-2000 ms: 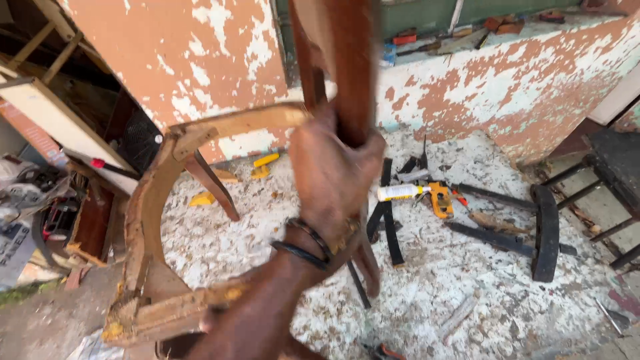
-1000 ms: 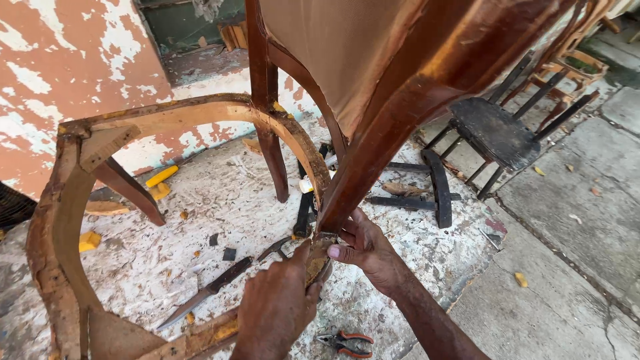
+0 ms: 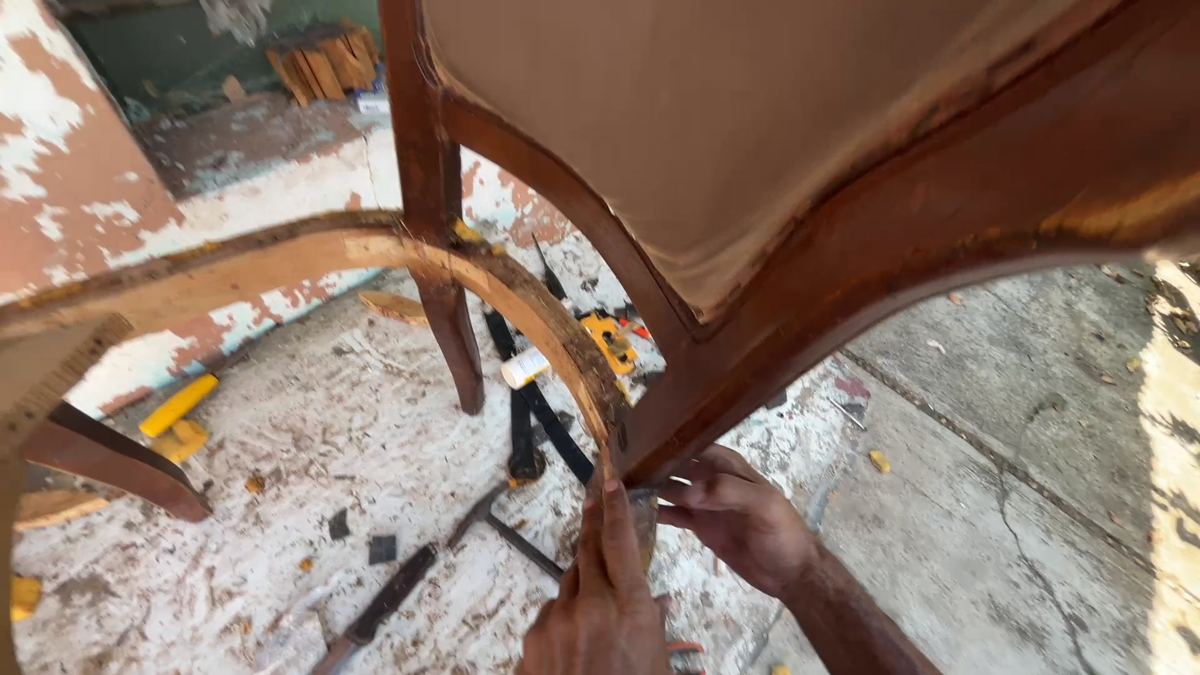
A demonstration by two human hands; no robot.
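A wooden chair frame fills the view, with a curved bare seat rail [image 3: 525, 300] and a dark varnished backrest frame [image 3: 806, 309] around a brown fabric panel [image 3: 675, 122]. Low in the view, my left hand [image 3: 600, 581] has its fingers extended against the joint where the seat rail meets the back post. My right hand [image 3: 741, 516] is on the other side of that joint, fingers bent around the post's lower part. The fingertips and what lies between them are partly hidden. A hammer [image 3: 502, 516] lies on the ground just left of my left hand.
On the paint-flaked ground lie a dark-handled tool [image 3: 394, 595], black straps [image 3: 553, 431], a white tube [image 3: 525, 368], a yellow-orange tool [image 3: 609, 342] and a yellow-handled object [image 3: 178, 405]. Pliers [image 3: 686, 647] show partly at the bottom. Wood blocks [image 3: 323, 66] sit on a ledge.
Two seconds ago one hand gripped an upright part of the chair; now both hands are low at the joint. The view has moved closer to the joint.
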